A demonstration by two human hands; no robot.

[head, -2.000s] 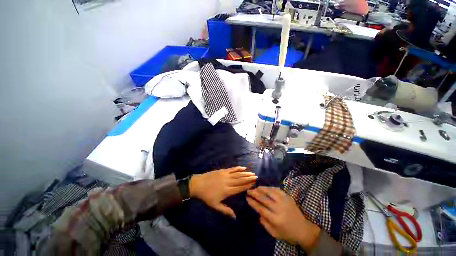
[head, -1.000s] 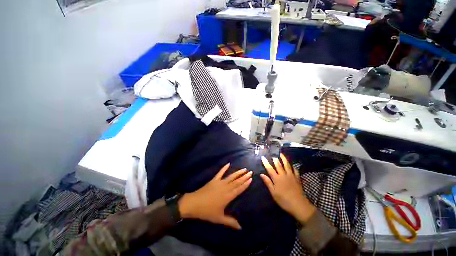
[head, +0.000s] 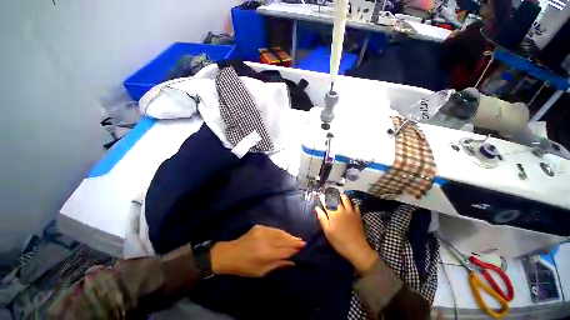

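A navy fabric panel lies on the machine table and runs under the presser foot and needle, lit by a bright lamp. My left hand is on the navy fabric left of and below the needle, fingers bunched together at the cloth; whether they pinch it cannot be seen. My right hand lies on the fabric just right of the presser foot, fingers apart and fingertips close to it. Checked fabric lies right of and partly behind my right hand. The white machine head stands above.
Scissors with red and orange handles lie at the right. A plaid scrap drapes over the head. White fabric with a checked strip lies behind the navy panel. A blue bin stands behind left. A thread cone lies behind the head.
My left hand has gone from spread flat to bunched fingers. My right hand first moved up to beside the presser foot and stays near it. The view has shifted slightly.
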